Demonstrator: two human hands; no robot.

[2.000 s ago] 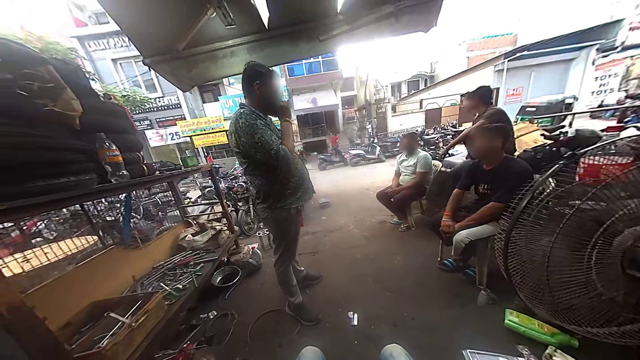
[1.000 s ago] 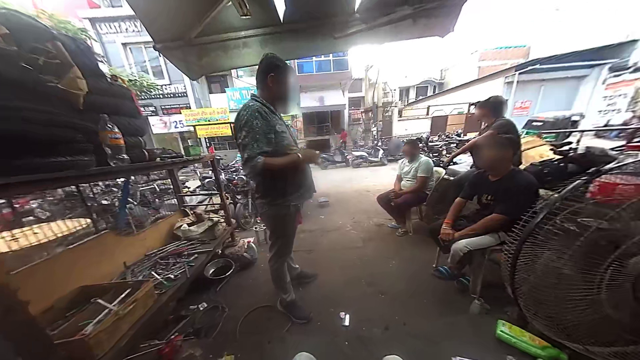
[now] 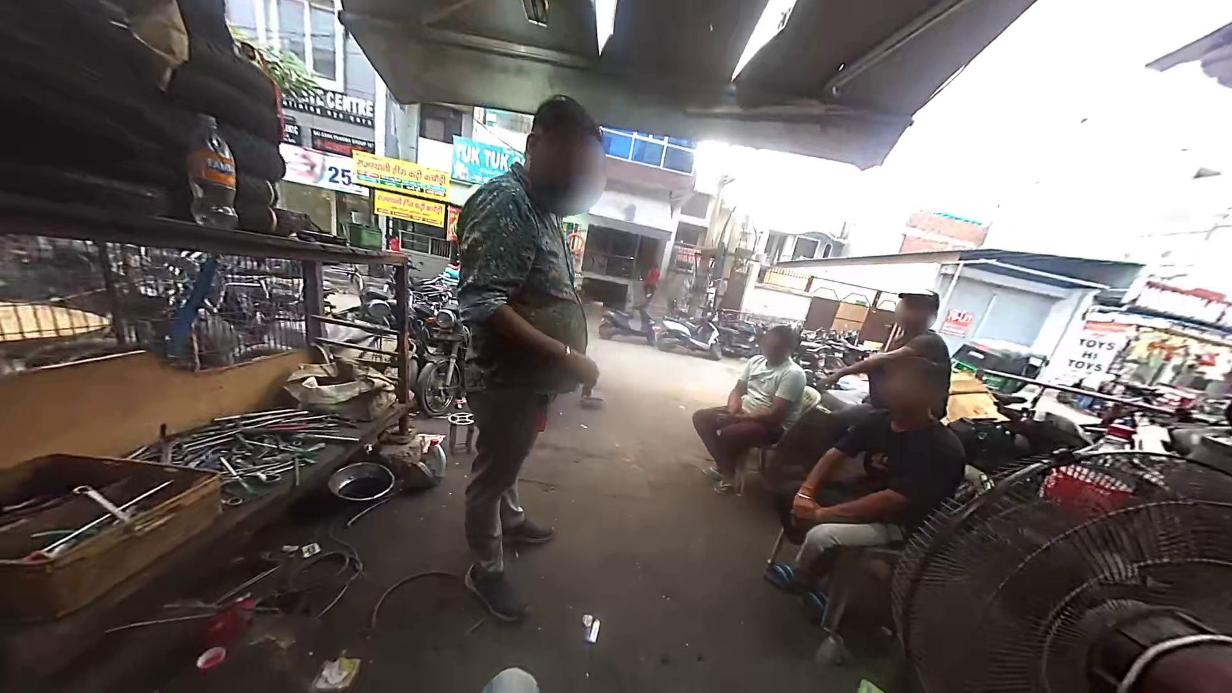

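Neither my left hand nor my right hand shows in the head view; only what looks like my knee (image 3: 511, 680) enters at the bottom edge. Left of it, a workbench (image 3: 279, 496) carries a heap of metal hand tools (image 3: 255, 448) and a wooden box (image 3: 125, 553) with spanners and rods in it. On the shelf above, a plastic bottle (image 3: 212, 178) stands upright beside stacked tyres (image 3: 96, 125). A round metal pan (image 3: 361, 482) is by the bench, near a cable or hose (image 3: 414, 577) on the ground.
A person (image 3: 525, 289) stands ahead. Several people, one a person in a dark shirt (image 3: 900, 462), are at the right. A large caged fan (image 3: 1049, 577) fills the lower right corner. Parked motorcycles and scooters (image 3: 690, 334) line the street. Small litter (image 3: 590, 628) lies on the ground.
The standing person's hand, near the face two seconds ago, is now down at waist height. The view has shifted, and the green bottle at lower right has nearly left it.
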